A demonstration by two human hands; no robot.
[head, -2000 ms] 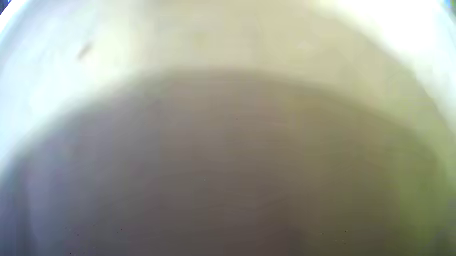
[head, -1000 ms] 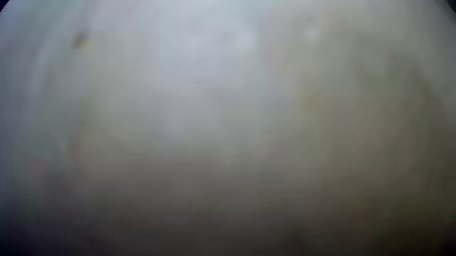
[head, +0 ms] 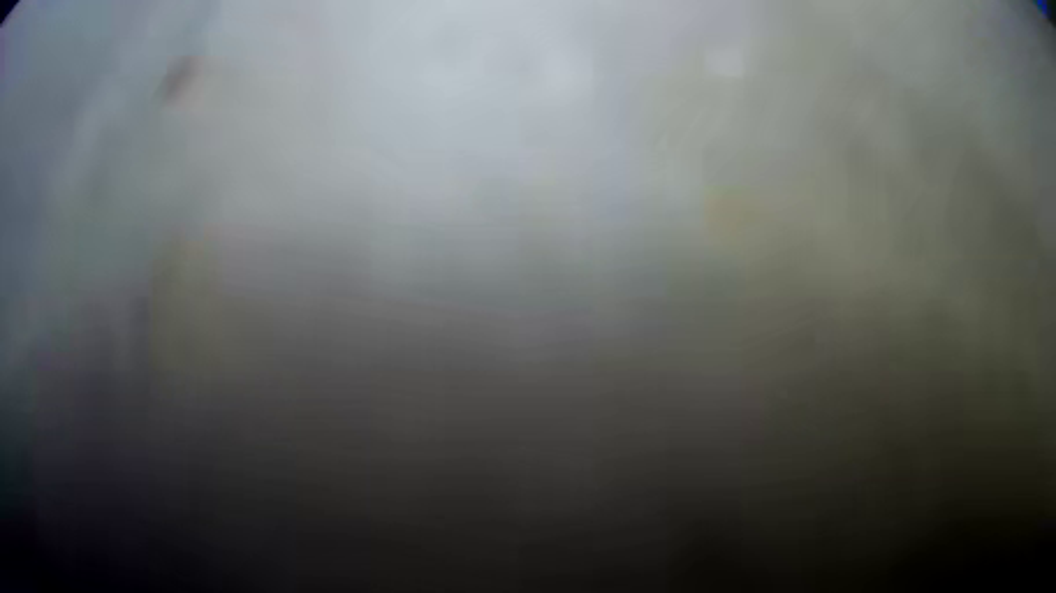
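Note:
A blurred pale grey surface [head: 521, 151] fills the head view, fading to dark grey and near black at the bottom. It is too blurred to tell what it is; something may lie very close to the lens. A small brownish spot [head: 181, 79] shows at the upper left. Neither my left hand nor my right hand can be made out, and no held thing can be seen.
A small patch of blue [head: 1046, 9] shows at the top right corner. The top left corner is dark. No bench, person or other object can be made out.
The bright upper area and curved shadow edge of two seconds ago are gone. The view is greyer and flatter, and its lower part is darker than one second ago.

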